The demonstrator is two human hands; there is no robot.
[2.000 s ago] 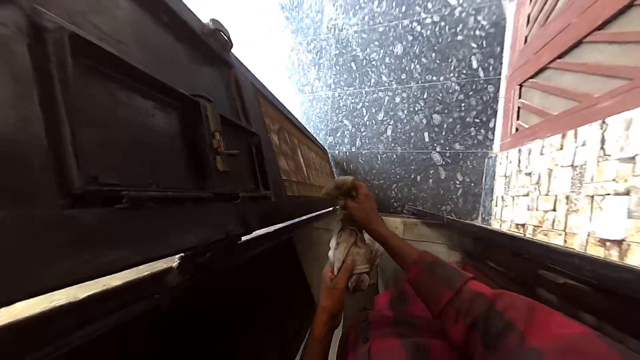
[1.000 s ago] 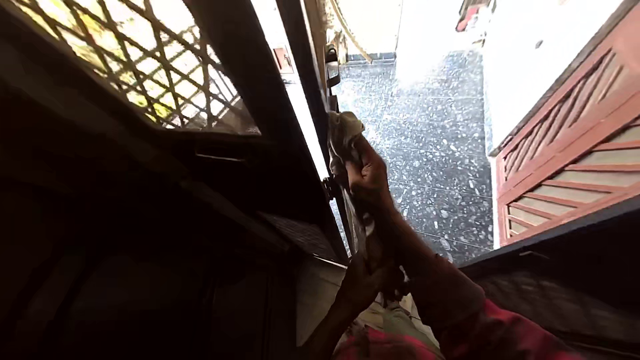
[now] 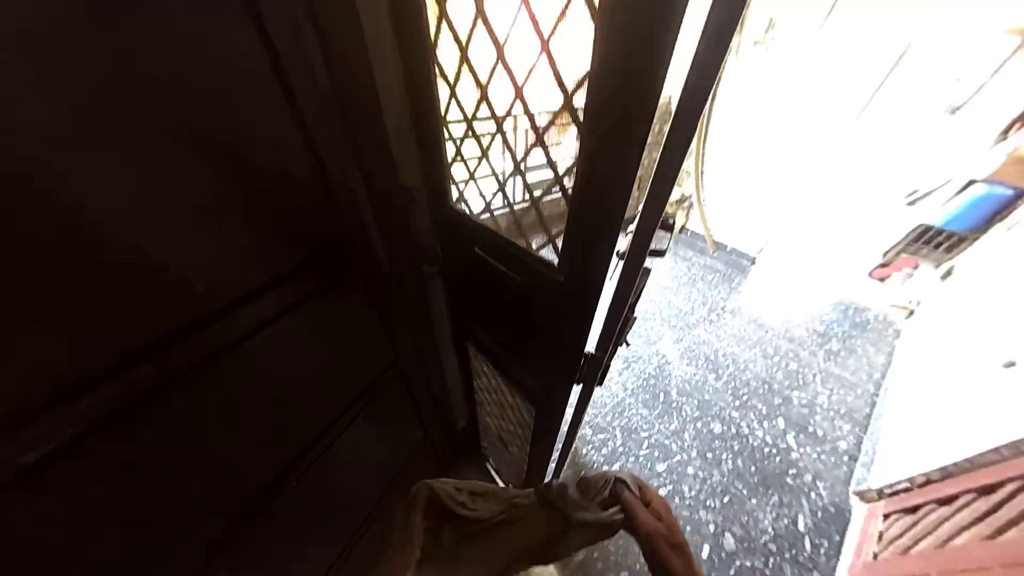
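A crumpled, light-coloured cloth [image 3: 520,516] stretches across the bottom of the head view. My right hand [image 3: 652,520] grips its right end, with the thumb and fingers closed on the fabric. Just above the cloth is the lower part of a dark door [image 3: 592,184] with a mesh panel [image 3: 512,104] in its upper half. A dark latch [image 3: 592,368] sits on the door's narrow edge, above the right hand. The cloth's left end runs into deep shadow, and my left hand cannot be made out there.
Right of the door lies a grey speckled stone floor [image 3: 720,400]. A reddish slatted panel [image 3: 944,520] stands at the lower right. Farther back are a blue object [image 3: 976,208] and a hose [image 3: 704,160]. Dark panelling [image 3: 200,320] fills the left side.
The view has swung strongly. My right hand was up at the door's edge with the cloth a second ago; now it holds the cloth spread low in the view. The left hand has dropped out of sight.
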